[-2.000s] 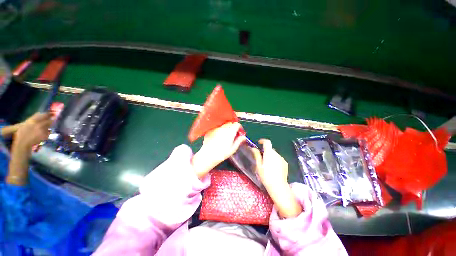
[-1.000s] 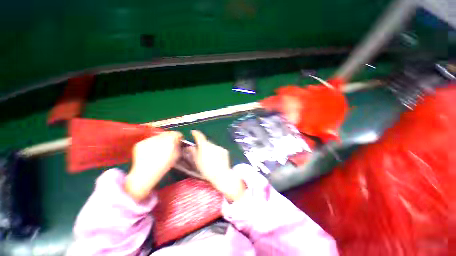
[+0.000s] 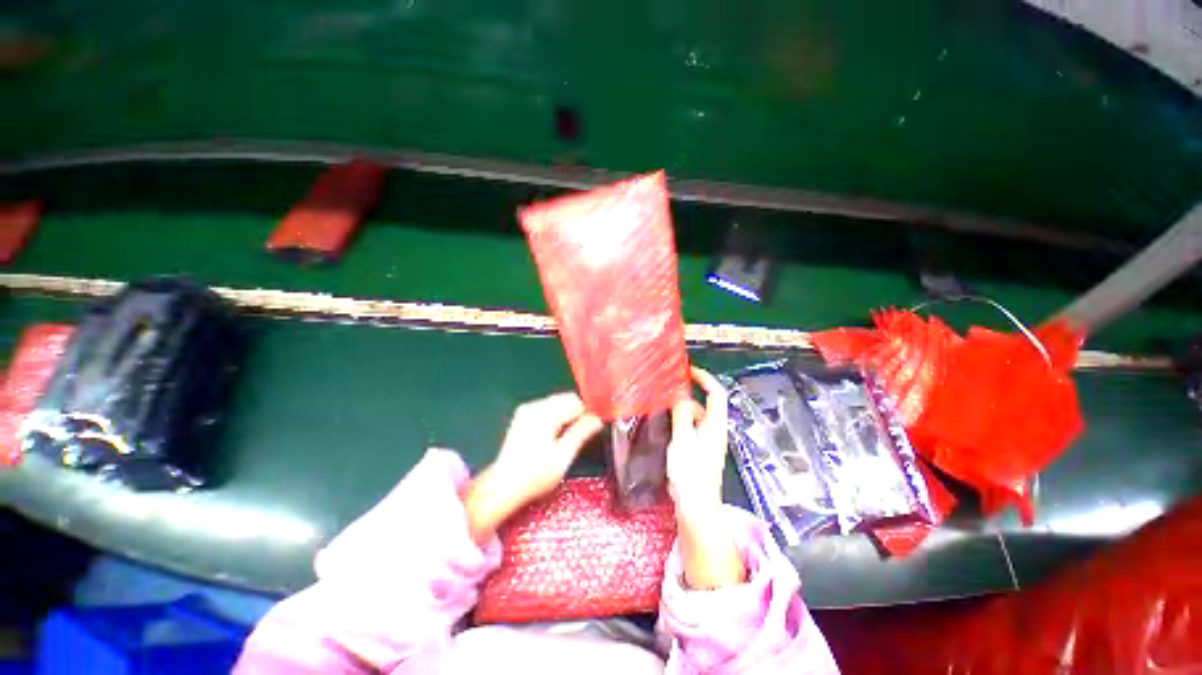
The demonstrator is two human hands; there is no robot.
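Note:
A red bubble bag (image 3: 613, 297) stands upright between my hands, its lower end over a dark bagged unit (image 3: 641, 462) that sticks out below it. My left hand (image 3: 538, 452) holds the bag's lower left corner. My right hand (image 3: 696, 448) grips the lower right edge of the bag, beside the unit. How far the unit reaches inside the bag is hidden. Dimpled red bubble bags (image 3: 576, 551) lie flat in front of me. Two silver-black bagged units (image 3: 827, 448) lie side by side at the right.
A loose pile of red bubble bags (image 3: 995, 411) with a thin pale tie is at the right. A dark stack of bagged units (image 3: 139, 382) is at the left. The green conveyor (image 3: 455, 251) carries a packed unit (image 3: 330, 211). A large red sack (image 3: 1120, 613) is at lower right.
The red bag has swung from pointing left to upright, with the dark unit showing below it. The view has turned back left after a turn to the right. Packets on the belt have shifted left.

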